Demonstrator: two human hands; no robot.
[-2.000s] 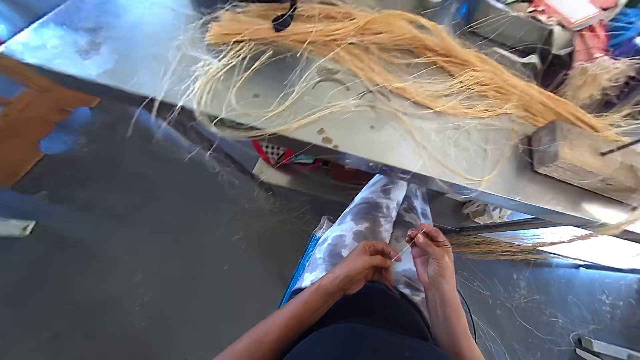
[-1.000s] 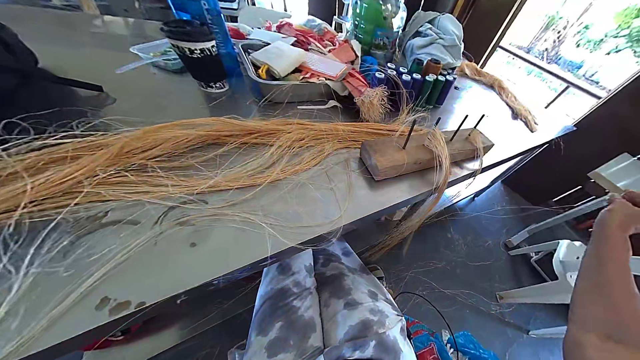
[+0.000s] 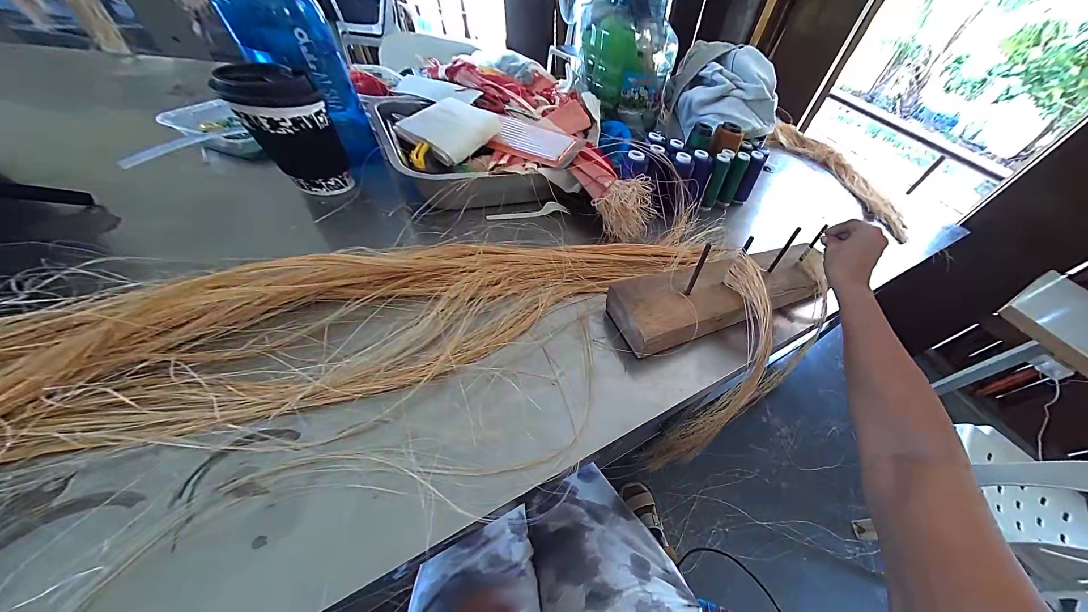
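Note:
My right hand [image 3: 852,246] is at the far end of a wooden block [image 3: 671,314] with several upright dark metal pegs, its fingers closed at the last peg [image 3: 814,240]. Whether it grips the peg or fibre there cannot be told. Pale strands hang from that peg, and a thicker hank of fibre [image 3: 755,314] loops at the middle pegs and drops over the table edge. A long bundle of tan plant fibres [image 3: 340,280] lies along the metal table [image 3: 510,425] and reaches the block. My left hand is out of view.
Behind the fibres stand a lidded cup [image 3: 293,140], a blue bottle [image 3: 340,93], a metal tray [image 3: 476,189] of cloth and tassels, and several thread spools [image 3: 718,174]. A plastic fork [image 3: 531,212] lies before the tray. A white chair [image 3: 1020,493] is at the right.
The view has swung from my lap to the table. My two hands were together over my lap at first; my right hand has since moved from the right edge to the block's far peg.

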